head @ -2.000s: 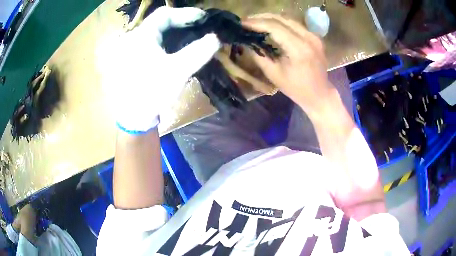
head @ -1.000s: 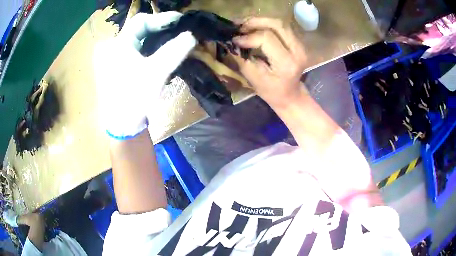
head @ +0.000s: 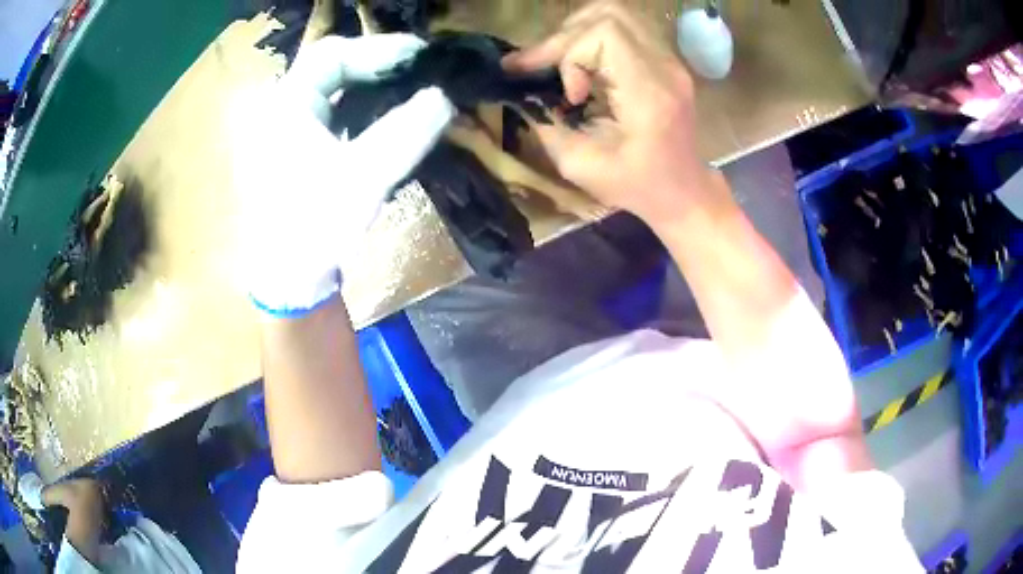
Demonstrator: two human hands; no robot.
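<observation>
A black figure assembly (head: 477, 213) with ragged strips and pale limbs is held above the bench's near edge. My left hand (head: 320, 163), in a white knitted glove with a blue cuff edge, grips its black upper part between thumb and fingers. My bare right hand (head: 623, 107) pinches the black strips at the other end of that part. Pale limbs slant down below my right hand, beside a hanging black piece. A white glue bottle (head: 704, 43) is on the bench to the right of my right hand.
Another black figure lies on the tan bench (head: 196, 325) at the left, and more black pieces with pale limbs lie beyond my glove. The green belt (head: 107, 101) runs behind. Blue crates (head: 819, 241) hold black pieces. Another person's arm (head: 84, 516) is at lower left.
Both hands first shifted left with the figure, then slightly back right. The right hand's fingers have curled tighter on the black strips. The figure stays held between both hands.
</observation>
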